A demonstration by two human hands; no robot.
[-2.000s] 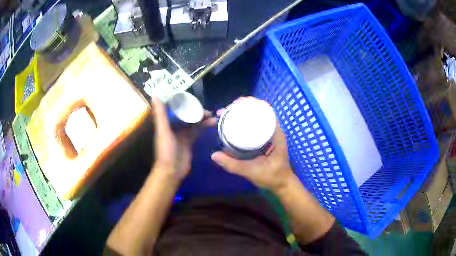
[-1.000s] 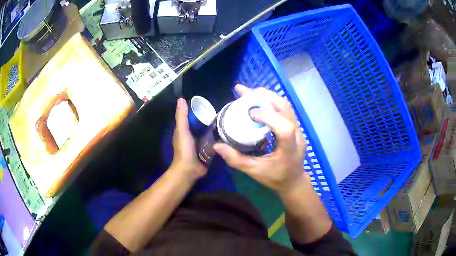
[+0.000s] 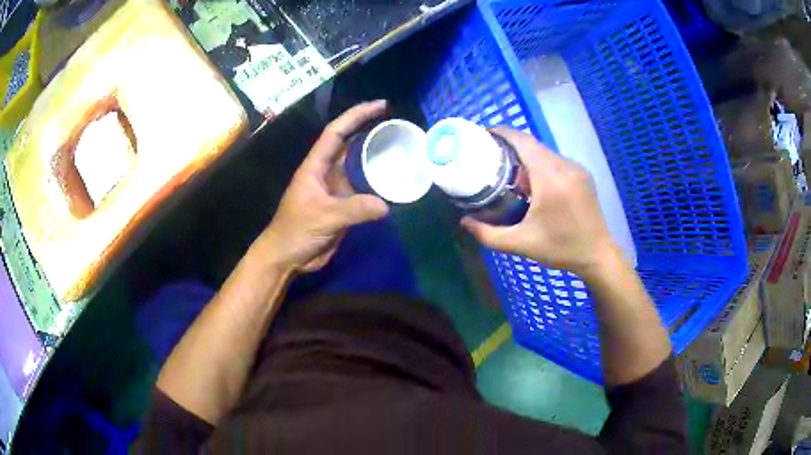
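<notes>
My left hand holds a dark blue cup with a white inside, its open mouth turned towards me and to the right. My right hand is wrapped around a dark bottle with a white top and a pale blue ring on it. The bottle's top is tilted towards the cup's rim; the two are very close, and I cannot tell if they touch. Both are held in the air between the bench and the crate. The lower part of the bottle is hidden by my right hand.
A yellow foam pad with a central hole lies on the bench at left, by a yellow bin. Green printed paper lies at the bench edge. A blue lattice crate with a pale sheet stands at right, beside cardboard boxes.
The cup now faces the bottle in my raised left hand. My right hand has moved right and tilted the bottle's top leftwards, its fingers now off the top. The view has shifted.
</notes>
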